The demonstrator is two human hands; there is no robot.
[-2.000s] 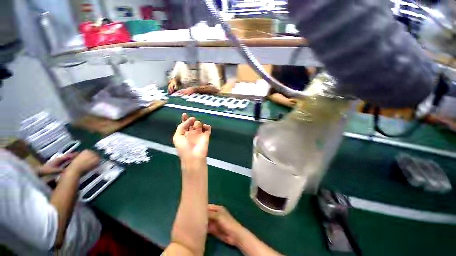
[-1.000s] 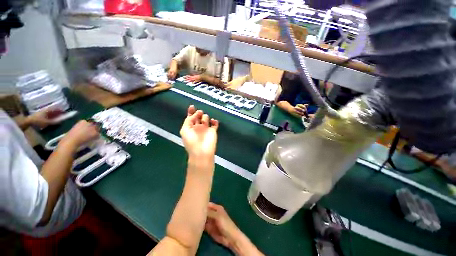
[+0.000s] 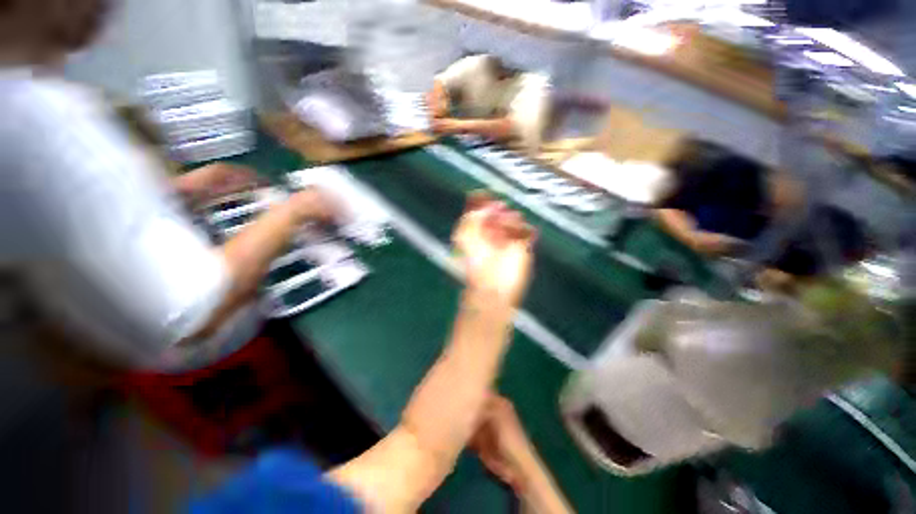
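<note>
The picture is blurred. My left hand is stretched forward over the green bench, palm up, with loosely curled fingers and nothing visible in it. My right hand is low in the middle, beside and partly behind my left forearm; its fingers are partly hidden and no object shows in it. The white fume extraction hood hangs over the bench to the right of both hands, its dark rectangular patch facing me.
At left a neighbour in a white shirt works on white looped housings, beside small white parts and stacked white pieces. Across the bench, people sit behind a row of white housings. A red stool stands lower left.
The view has swung left, so the bench, hood and hands appear further right and the neighbour shows larger. A blue sleeve now shows at my left arm. The hands keep nearly the same pose.
</note>
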